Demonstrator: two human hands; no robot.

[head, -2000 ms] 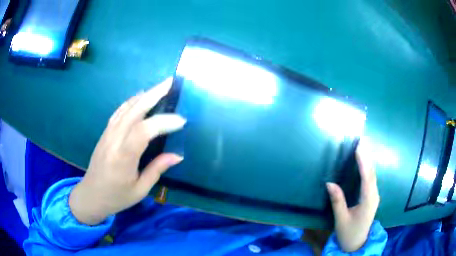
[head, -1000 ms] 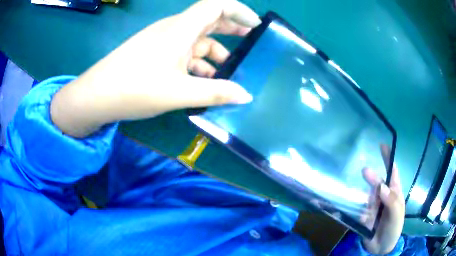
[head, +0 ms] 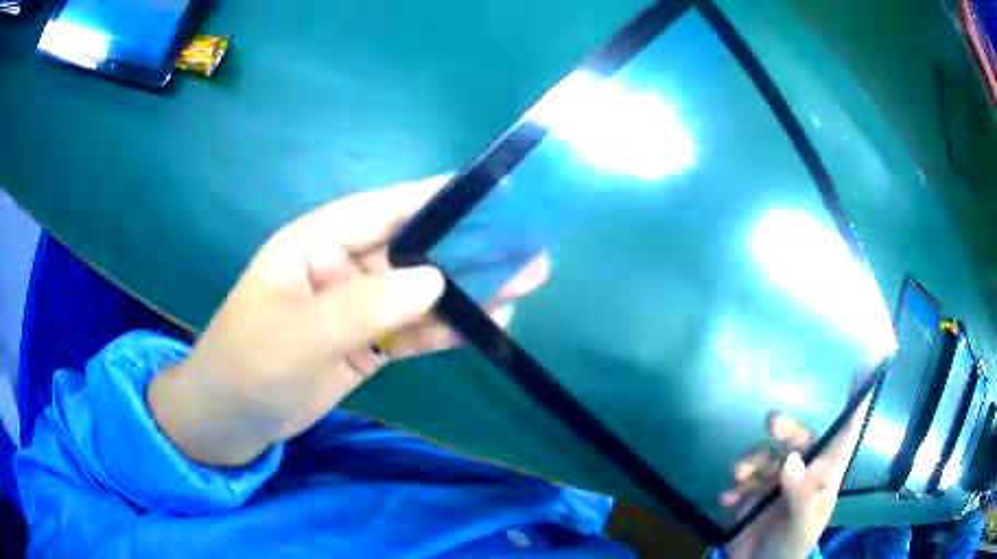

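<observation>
A clear touch panel [head: 645, 284] with a black border is held up and tilted above the green bench. The bench shows through it, with bright reflections near its top and right. My left hand [head: 317, 317] pinches its left corner, thumb on the near face and fingers partly seen through the glass. My right hand [head: 804, 480] grips the lower right corner, with fingers visible through the panel. A small yellow piece shows by my left fingers; whether it is the panel's flex cable I cannot tell.
A dark display module [head: 120, 38] with a gold flex cable [head: 204, 55] lies at the far left. Several panels [head: 902, 393] lie in an overlapping row at right. A faint dark frame outline and a red-pink edge [head: 981, 44] show at the far right. The bench [head: 273, 131] curves below.
The panel has turned; its left corner is lower and its upper edge reaches the picture's top. My left hand has moved down and left. More of the far-left module shows.
</observation>
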